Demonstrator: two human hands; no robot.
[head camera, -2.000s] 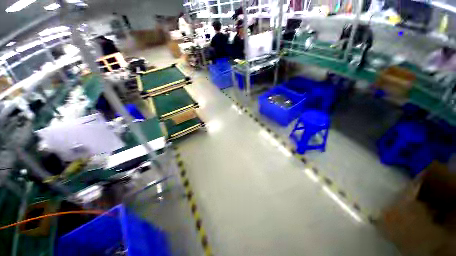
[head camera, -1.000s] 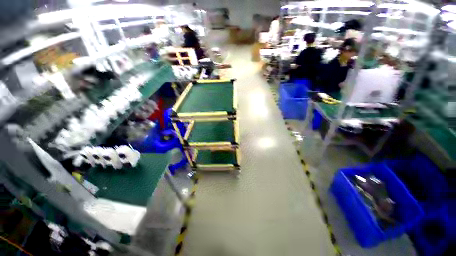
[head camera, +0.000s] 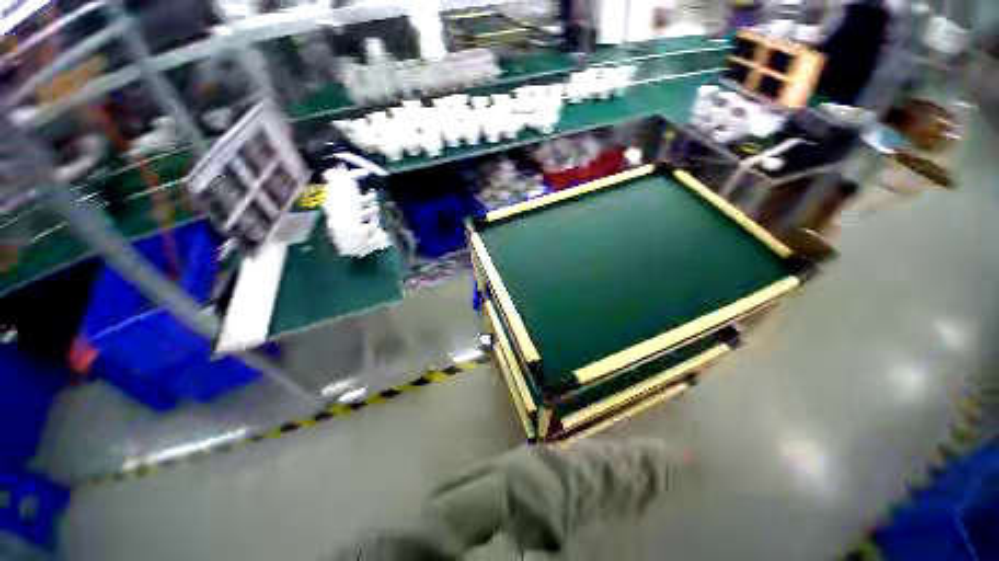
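Observation:
A trolley with a green top (head camera: 641, 268) and cream-yellow edge strips stands nearest in front of me; lower shelves show under it. A grey-green sleeve (head camera: 548, 493), seemingly of my left arm, crosses the bottom of the view in front of the trolley. My left hand (head camera: 680, 456) is only a faint blur at the sleeve's right end, so its fingers and any hold cannot be made out. My right hand is out of the picture. White security cameras (head camera: 455, 121) stand in rows on the green bench beyond. More white cameras (head camera: 353, 214) stand by the monitor.
A tilted monitor (head camera: 250, 170) and keyboard (head camera: 254, 296) are on the left bench. Blue crates (head camera: 164, 329) lie under it. Yellow-black tape (head camera: 405, 386) crosses the floor. A wooden frame (head camera: 776, 68) and a dark-clothed person (head camera: 852, 55) are at the upper right.
My view has turned left and moved closer to the trolley, which now fills the centre. The sleeve has come into view at the bottom; the right-hand aisle benches have left it.

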